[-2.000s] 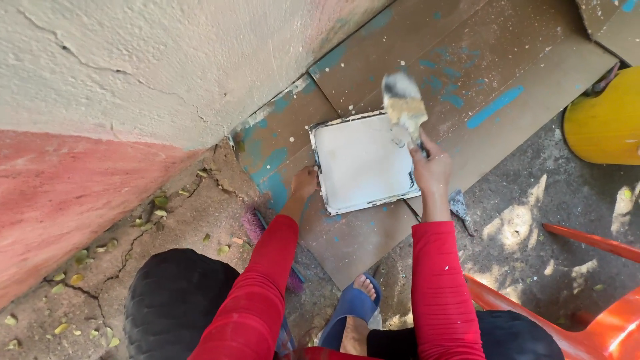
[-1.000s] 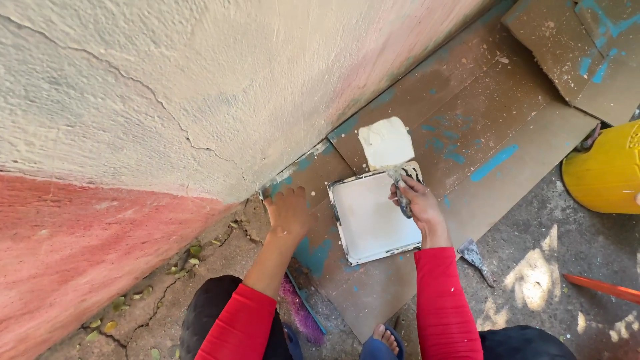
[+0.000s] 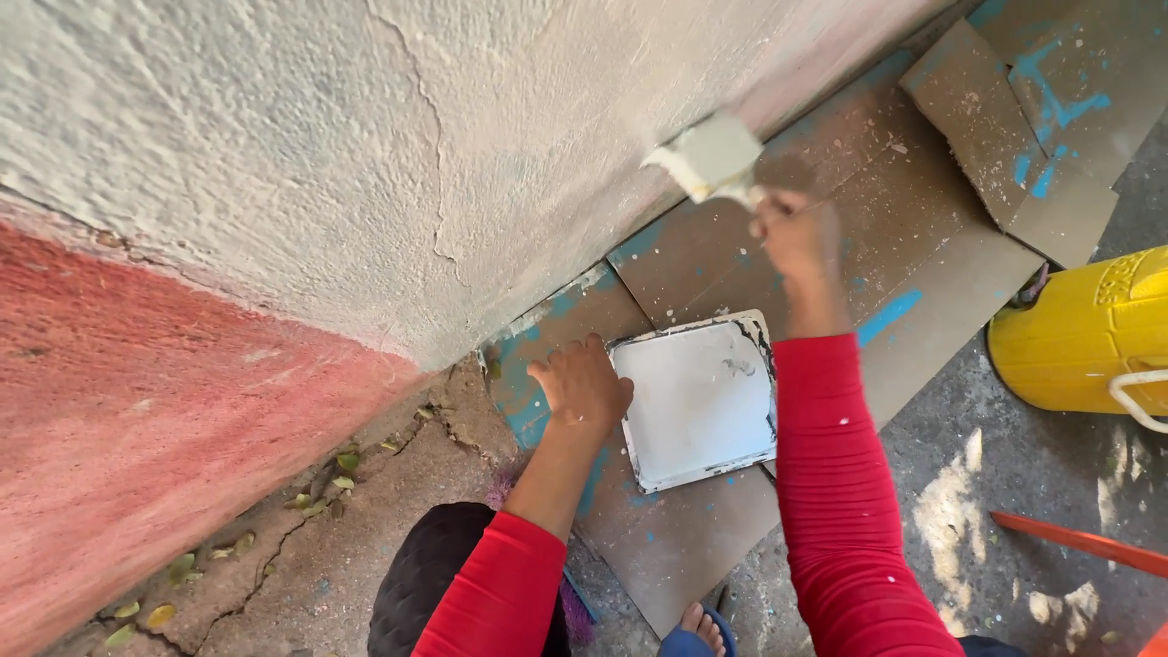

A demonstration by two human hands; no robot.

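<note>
My right hand (image 3: 796, 239) grips the handle of a wide paintbrush (image 3: 716, 157), its bristles loaded with white paint and held against or very near the lower part of the textured wall (image 3: 511, 164). Motion blurs the brush and fingers. Below it, a shallow square tray of white paint (image 3: 698, 401) lies on paint-spotted cardboard (image 3: 675, 538). My left hand (image 3: 582, 381) is just left of the tray, fingers spread and holding nothing; whether it touches the cardboard cannot be told.
Overlapping cardboard sheets (image 3: 976, 128) run along the wall's foot. A yellow plastic container (image 3: 1077, 333) with a white handle stands at the right, above an orange bar (image 3: 1081, 543). Cracked ground with leaves (image 3: 347, 461) lies at the lower left. A purple-bristled broom (image 3: 575, 611) is partly hidden by my left arm.
My right hand has carried the brush from over the tray up to the wall. My left hand, at the tray's edge two seconds ago, is now off it. The view has shifted toward the wall.
</note>
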